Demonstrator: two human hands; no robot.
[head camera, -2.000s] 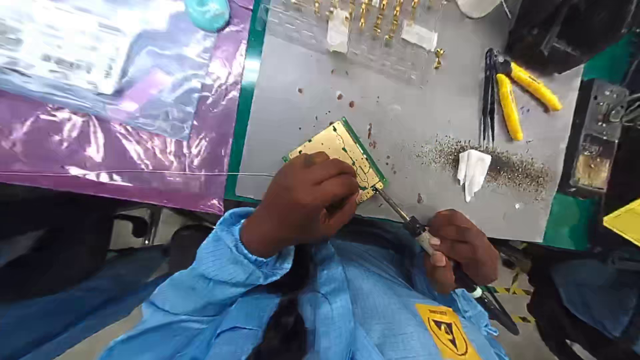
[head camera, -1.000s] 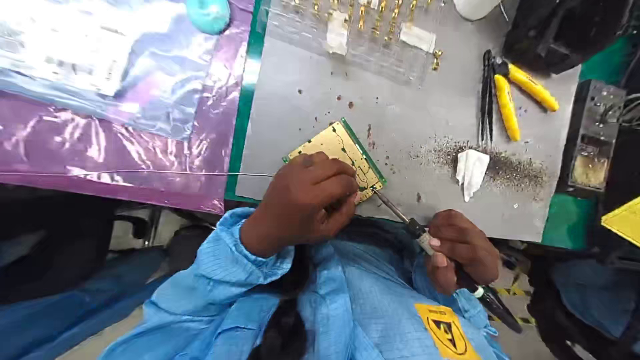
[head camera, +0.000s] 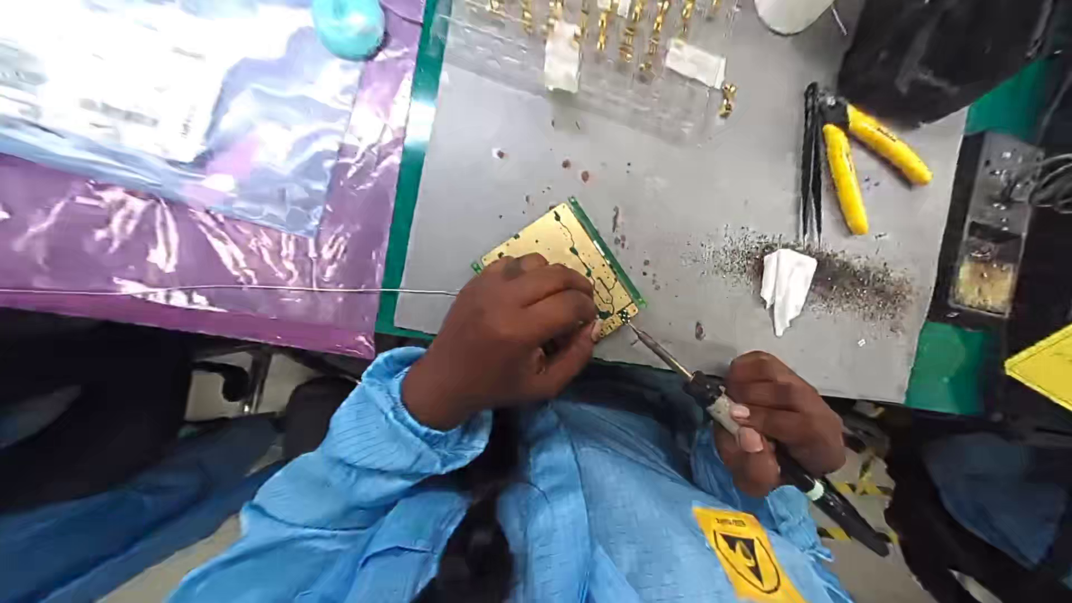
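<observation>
A gold-coloured printed circuit board (head camera: 544, 239) with green edges lies tilted on the grey mat. My left hand (head camera: 523, 335) rests over its lower left part, thumb and fingertips pinched close to the board's near corner. A thin solder wire (head camera: 335, 290) runs from the far left to this hand; its end is hidden by the fingers. My right hand (head camera: 775, 423) is closed around the handle of a soldering iron (head camera: 712, 398), whose tip touches or nearly touches the board's near right corner, just right of my left fingertips.
Yellow-handled cutters (head camera: 847, 180) and black tweezers (head camera: 811, 167) lie at the right, above a white wipe (head camera: 787, 285) among dark specks. A clear tray (head camera: 620, 84) holds brass-coloured parts at the back. Plastic bags (head camera: 193, 209) cover the left; a soldering stand (head camera: 988, 268) is far right.
</observation>
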